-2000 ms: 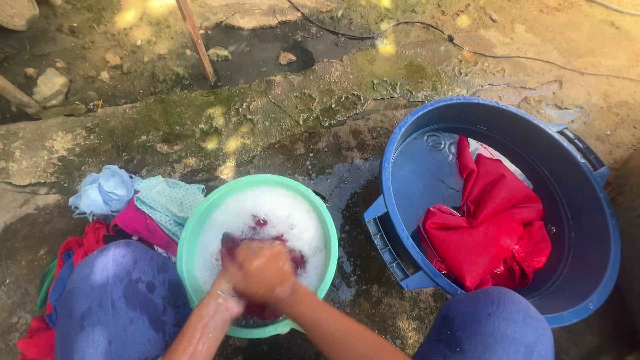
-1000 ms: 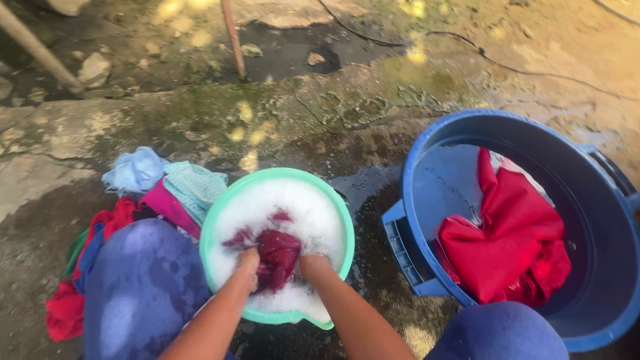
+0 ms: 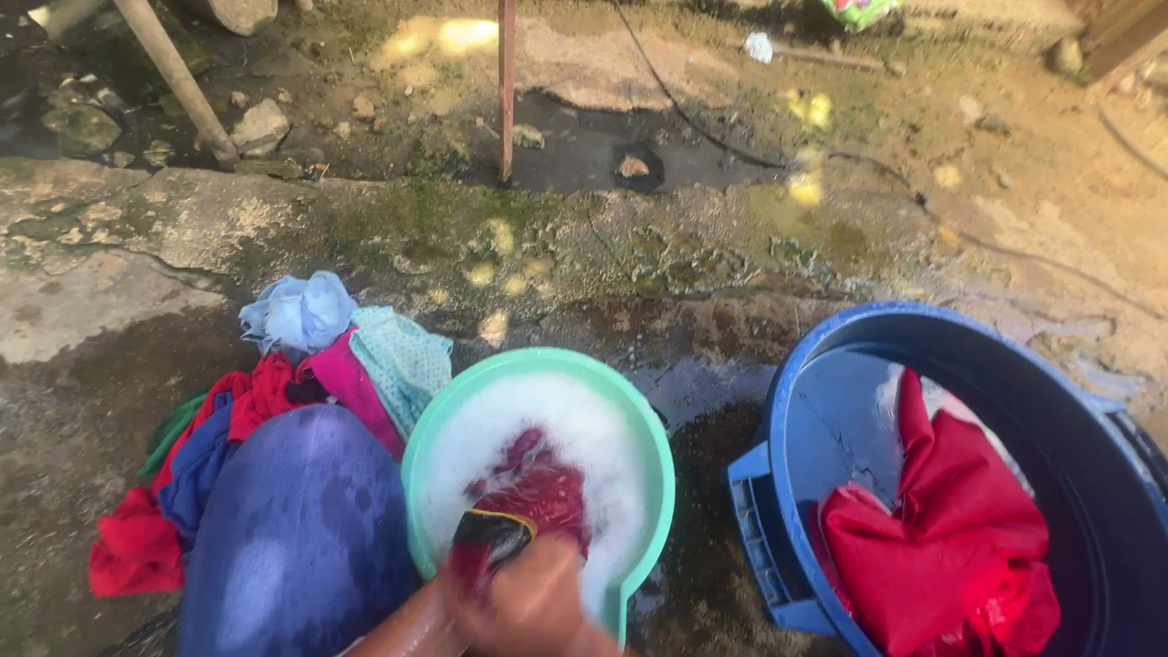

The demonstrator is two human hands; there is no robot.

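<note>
A light green plastic basin (image 3: 666, 456) of white suds stands at the lower middle. A wet dark red cloth (image 3: 543, 497) with a black, yellow-edged part lies in the suds and runs up to my hands at the near side. My right hand (image 3: 534, 584) is closed on the cloth, blurred. My left hand (image 3: 465, 589) is right beside it, its fingers largely hidden behind cloth and the other hand. To the right, a large blue plastic tub (image 3: 780, 401) holds water and a bright red cloth (image 3: 958, 520).
Left of the basin, beyond my blue-clad knee (image 3: 301, 529), lies a heap of clothes: a light blue cloth (image 3: 297, 310), a dotted aqua cloth (image 3: 401, 360), magenta, red, blue and green pieces. Behind run a mossy concrete ledge (image 3: 411, 219), a thin upright stick (image 3: 506, 91) and a black cable (image 3: 675, 100).
A second ago my hands were apart, at either side of the dark red cloth in the suds; now they are together at the basin's near side, with part of the cloth raised. The view has shifted.
</note>
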